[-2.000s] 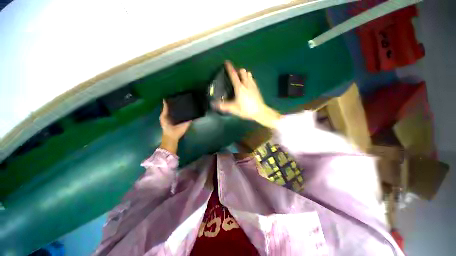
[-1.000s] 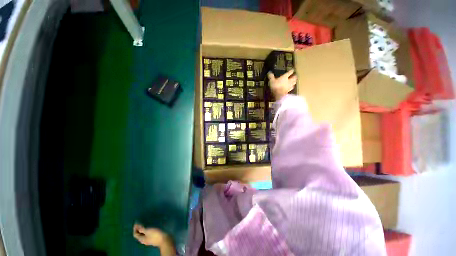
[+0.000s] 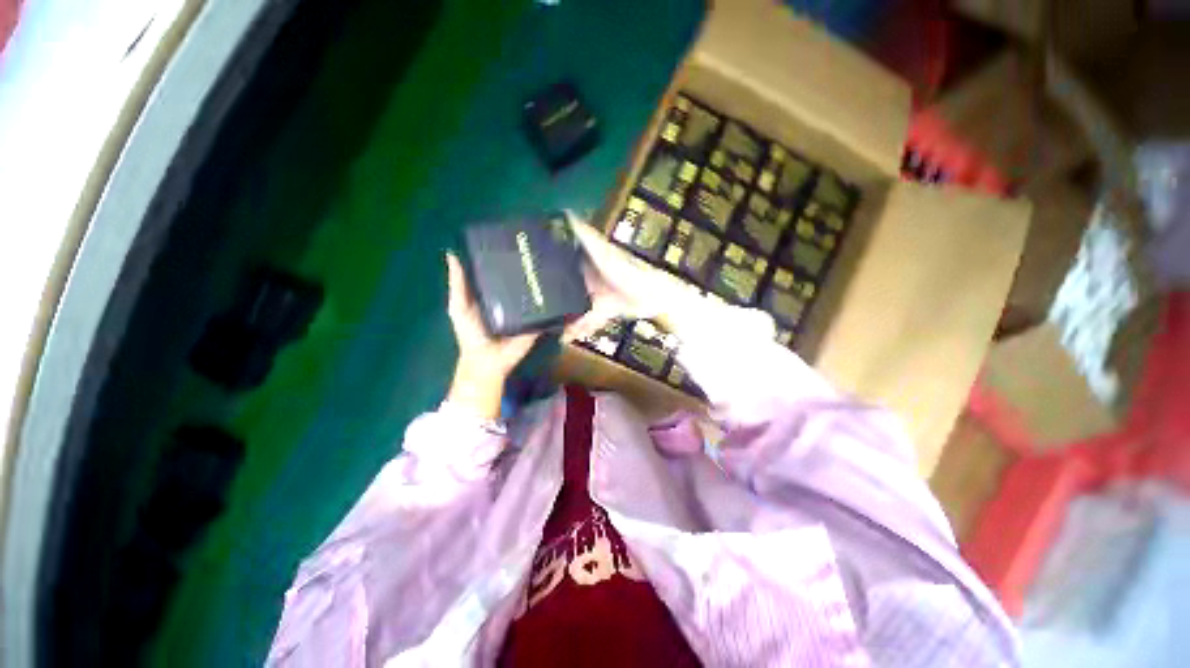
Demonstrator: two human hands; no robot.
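Observation:
A black product box [image 3: 526, 274] with short yellow lettering on its upper face is held over the green bench surface in front of me. My left hand [image 3: 486, 342] grips it at its left and lower side. My right hand [image 3: 603, 281] holds its right side, with the thumb along the edge. The open shipping carton [image 3: 750, 81] stands to the right, packed with rows of black boxes with yellow print. My right forearm covers part of the rows.
A lone product box [image 3: 561, 127] lies on the green surface [image 3: 431, 170] beyond my hands. Waiting product boxes [image 3: 277, 311] stand in shade at the left, beside the pale curved shelf edge. Carton flaps [image 3: 920, 307] fold outward; red shapes and other cartons lie beyond at the right.
My right hand has left the carton and come back over the bench. Both hands now hold a lettered black box together. The view has turned, so the carton appears tilted.

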